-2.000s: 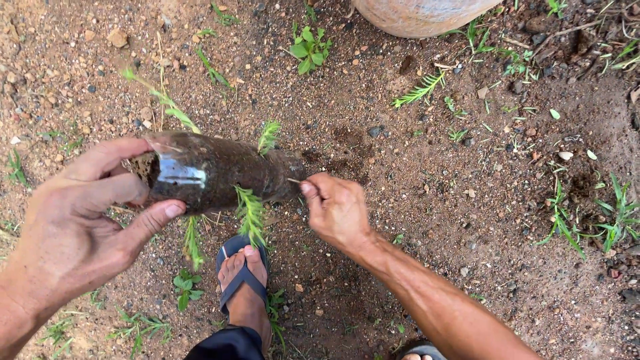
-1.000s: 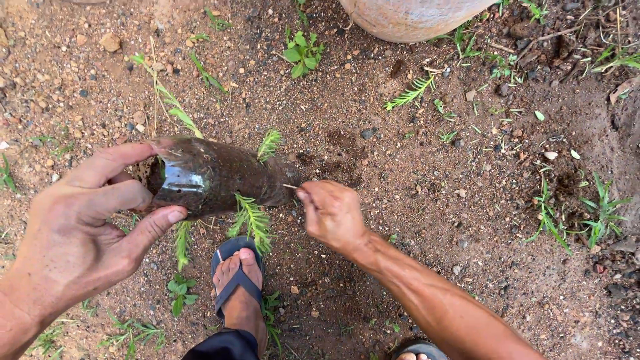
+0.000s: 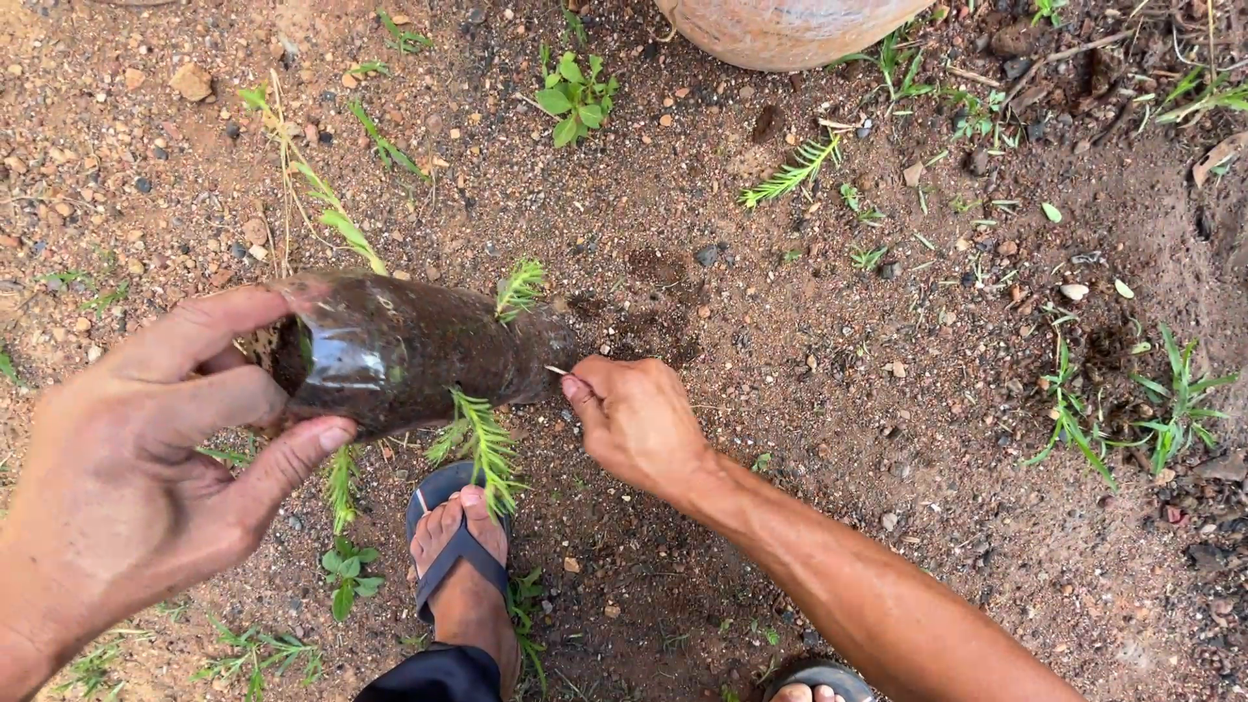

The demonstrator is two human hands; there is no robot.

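Observation:
My left hand [image 3: 185, 439] grips the open end of a clear plastic bottle [image 3: 419, 351] packed with dark soil, fingers above and thumb below. The bottle lies roughly level, its narrower end to the right. Feathery green sprigs [image 3: 487, 448] poke out of its side, one at the upper edge and others along the lower edge. My right hand [image 3: 639, 419] is closed at the narrower end, pinching a thin pale stick [image 3: 557, 370] whose tip points at the bottle. Whether the tip touches the plastic, I cannot tell.
A rounded clay-coloured pot [image 3: 795, 29] stands at the top edge. A loose green sprig [image 3: 795, 174] lies on the gritty soil, with weeds [image 3: 575, 97] around. Below the bottle is a foot in a dark flip-flop [image 3: 439, 575]; part of another sandal [image 3: 819, 675] shows at the bottom.
Both hands and the bottle keep nearly the same positions. More of the pale stick showed beside my right fingers one second ago.

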